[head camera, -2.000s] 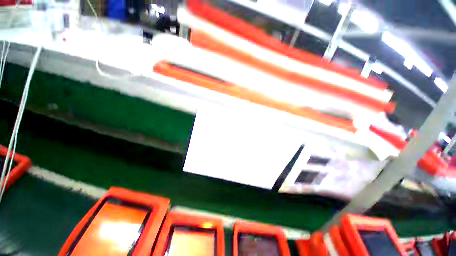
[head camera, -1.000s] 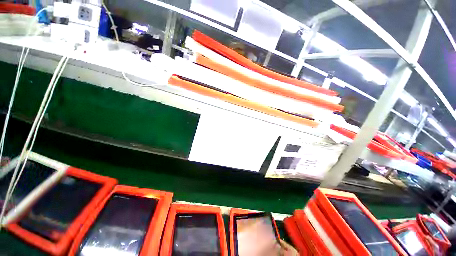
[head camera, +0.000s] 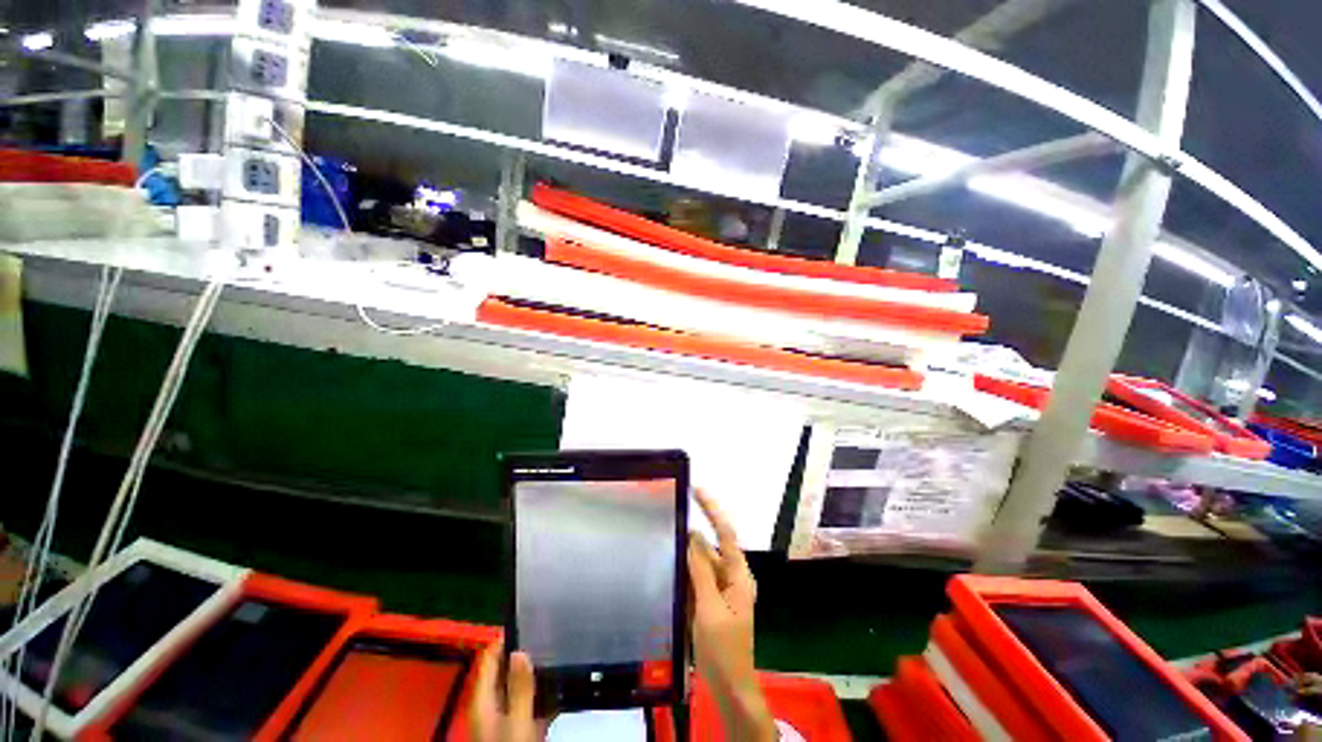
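Note:
A black tablet (head camera: 597, 580) is held upright in front of me, above the row of trays. Its screen shows a pale grey picture, with a small red button at the lower right. My left hand (head camera: 506, 702) grips its lower left edge, with the thumb in front. My right hand (head camera: 721, 609) holds its right edge, with the fingers partly behind it. Below it, an empty-looking red foam tray (head camera: 815, 699) is partly hidden by my right hand and wrist.
Tablets in red trays (head camera: 250, 670) and a white tray (head camera: 73, 706) lie at the left, with thin white cables (head camera: 152, 420) hanging over them. A stack of filled trays (head camera: 1000, 592) leans at the right. A shelf edge (head camera: 421, 336) and grey upright (head camera: 1090, 319) stand ahead.
Both hands now hold a tablet raised into view; a second ago one lay in its tray with fingers near it. The view has tilted up and levelled.

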